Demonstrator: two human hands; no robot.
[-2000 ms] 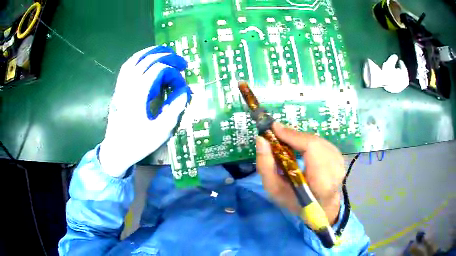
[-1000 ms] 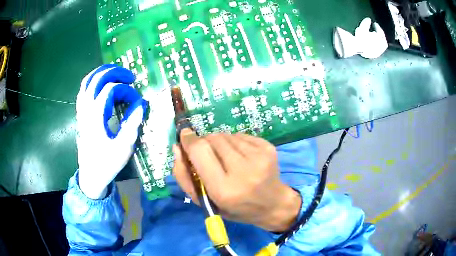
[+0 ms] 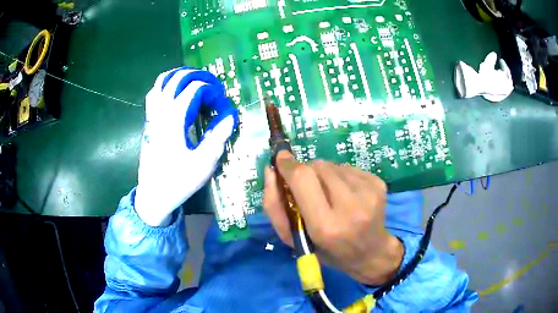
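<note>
A large green circuit board [image 3: 361, 92] with silvery pads lies on the green mat, its near edge at the bench edge. My left hand [image 3: 183, 134], in a white glove with blue fingertips, rests at the board's left side, fingers curled on a thin solder wire [image 3: 101, 93] that runs in from the left; its end points toward the iron's tip. My bare right hand [image 3: 336, 214] grips the soldering iron [image 3: 275, 125], its amber-brown front pointing up the board. The tip is at the pads left of centre; whether it touches is unclear in the glare.
A black tool tray [image 3: 46, 85] with a yellow ring [image 3: 38, 51] stands at left. A spare white glove [image 3: 484, 78] lies at right beside another black tray [image 3: 531, 61]. A yellow-black roll [image 3: 483, 8] is at the top right. The black iron cord [image 3: 428, 229] hangs past the bench edge.
Since two seconds ago, my right hand has turned palm down and the iron stands steeper, its tip slightly further left. The camera view swung and came back. My left hand keeps its curled hold.
</note>
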